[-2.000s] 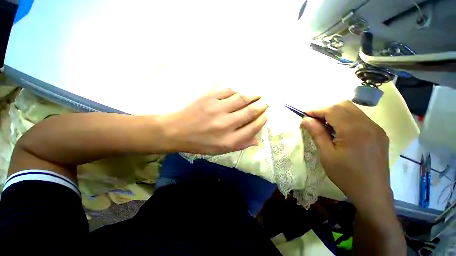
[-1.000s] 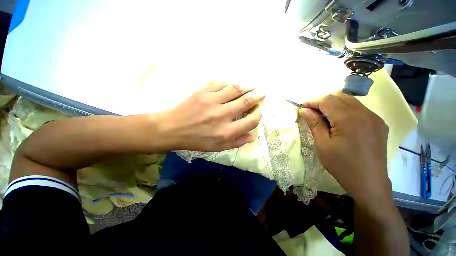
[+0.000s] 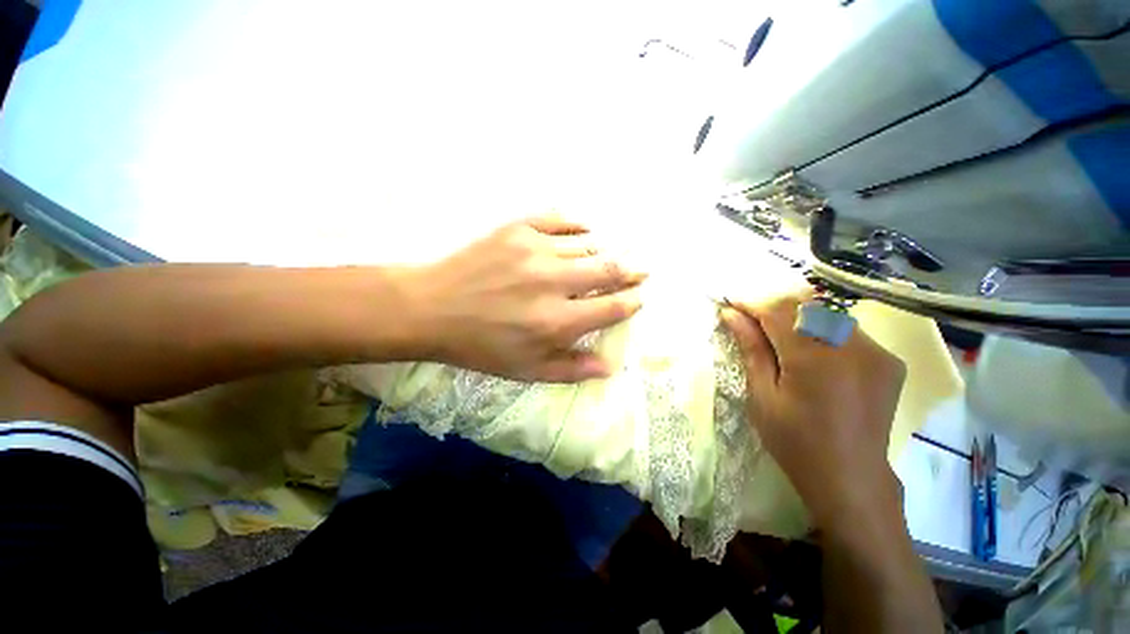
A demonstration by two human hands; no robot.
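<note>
Pale yellow garment fabric with lace trim lies over the table's front edge and hangs toward the lap. My left hand lies flat on the cloth, palm down, fingers pointing right. My right hand is at the right side of the cloth, thumb and index finger pinched together at its edge. A tiny dark tip shows at those fingertips; the rest of the tool is hidden. The cloth between the hands is bleached white by the lamp.
The sewing machine head is at the upper right, its grey knob just above my right hand. Blue-handled snips lie on the table at right. A yellow garment bundle is at left, below table level. Pale scraps lie at lower right.
The view has shifted, showing more of the machine head. More lace-trimmed cloth shows below my left hand. The slim pointed tool, clear in my right hand before, is now almost hidden.
</note>
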